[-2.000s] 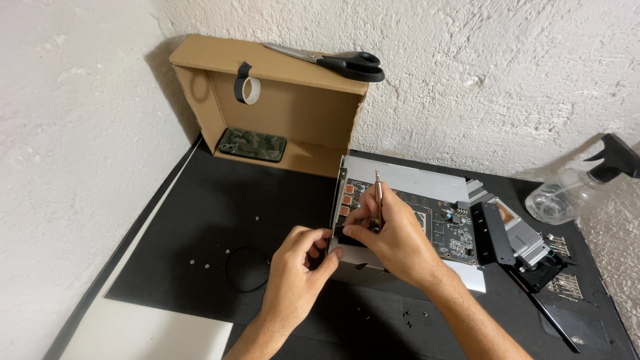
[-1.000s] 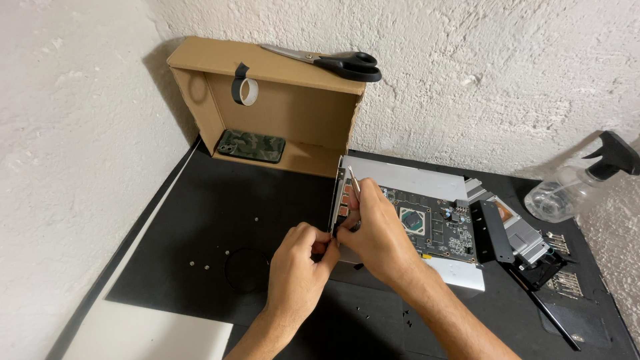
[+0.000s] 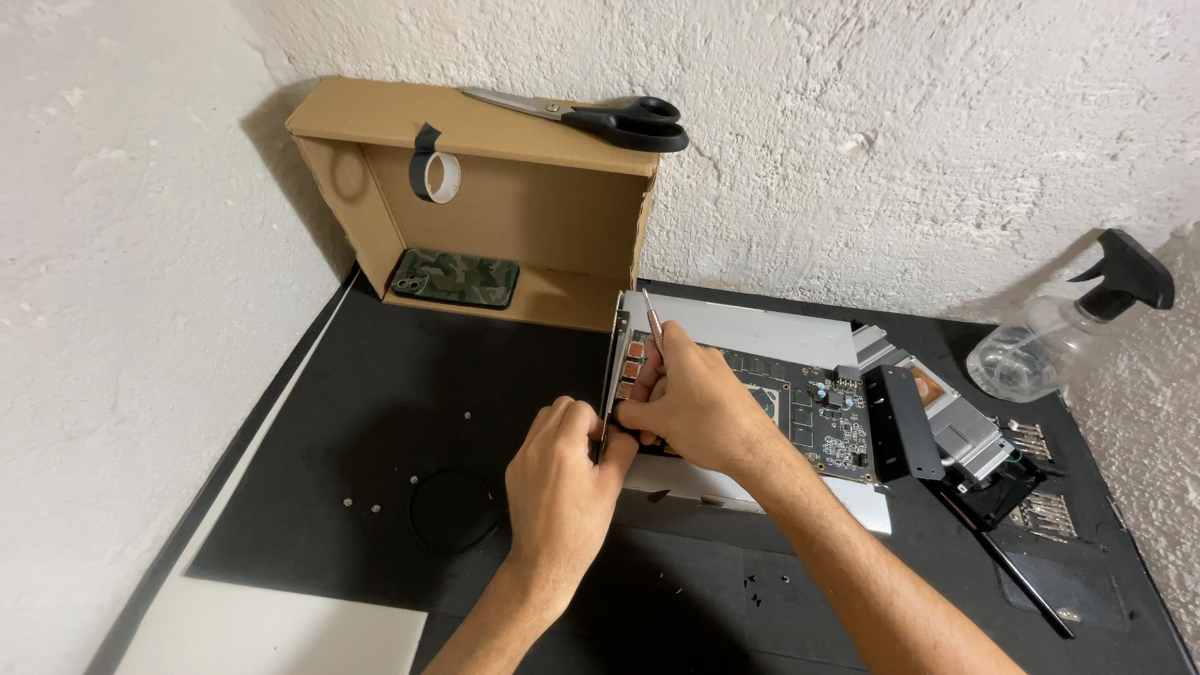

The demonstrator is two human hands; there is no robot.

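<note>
A graphics card's circuit board lies on a white box, with a metal bracket standing along its left edge. My left hand pinches the lower end of that bracket between thumb and fingers. Close beside it, my right hand has its fingertips at the bracket's lower part and holds a slim metal screwdriver, whose thin end points up and away. What the right fingertips touch is hidden behind the hand. The chip in the board's middle is partly covered by the right hand.
Behind stands an open cardboard box with scissors on top, a tape roll and a phone. At right are a heatsink, a black bracket, screwdriver bits and a spray bottle. Small screws lie left.
My right hand has shifted a little at the bracket, and the screwdriver in it has changed its tilt. My left hand has stayed at the bracket's lower end.
</note>
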